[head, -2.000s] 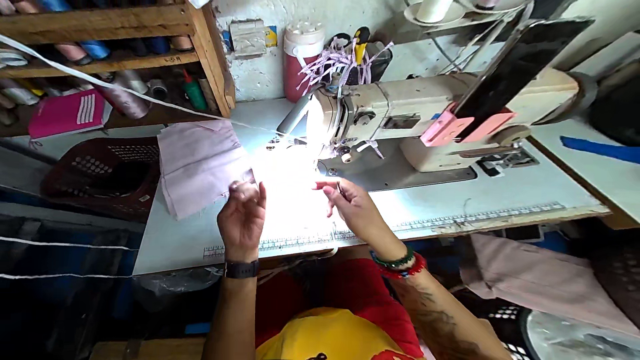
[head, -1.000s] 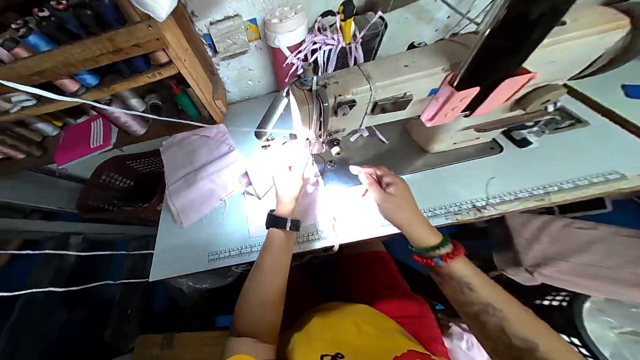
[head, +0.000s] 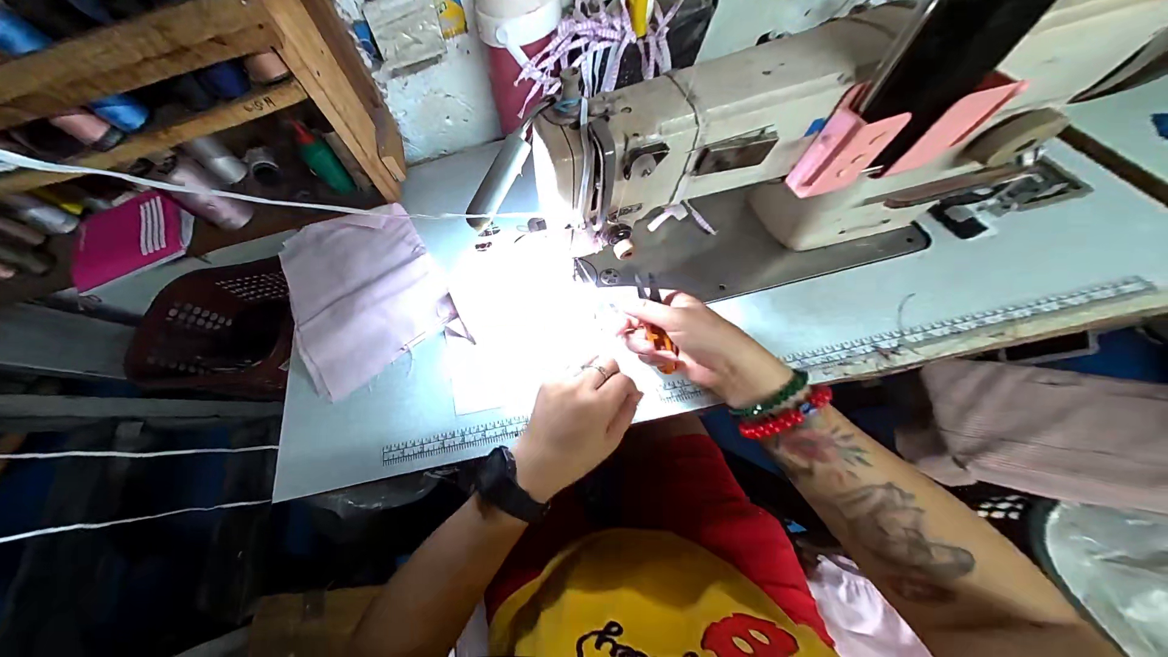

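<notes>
My right hand [head: 698,347] is closed around small orange-handled thread snips [head: 659,342], their dark blades pointing up toward the sewing machine [head: 657,155]. My left hand [head: 579,420] lies low over the table's front edge, fingers curled near the snips; glare hides whether it pinches cloth. Pale fabric [head: 479,379] lies flat under the bright lamp light, left of the needle area, its outline mostly washed out. Farther left, a folded light pink cloth [head: 360,292] rests on the white table [head: 338,447]. The needle and presser foot are partly lost in the glare.
A dark red plastic basket [head: 214,333] stands left of the table, below a wooden thread rack [head: 338,91]. A measuring tape [head: 967,319] runs along the table's front edge. A pink holder [head: 849,137] with a black device sits on the machine. Mauve cloth [head: 1049,429] hangs at right.
The orange snips now show in my right hand. My left hand has moved back from the needle area toward the table's front edge.
</notes>
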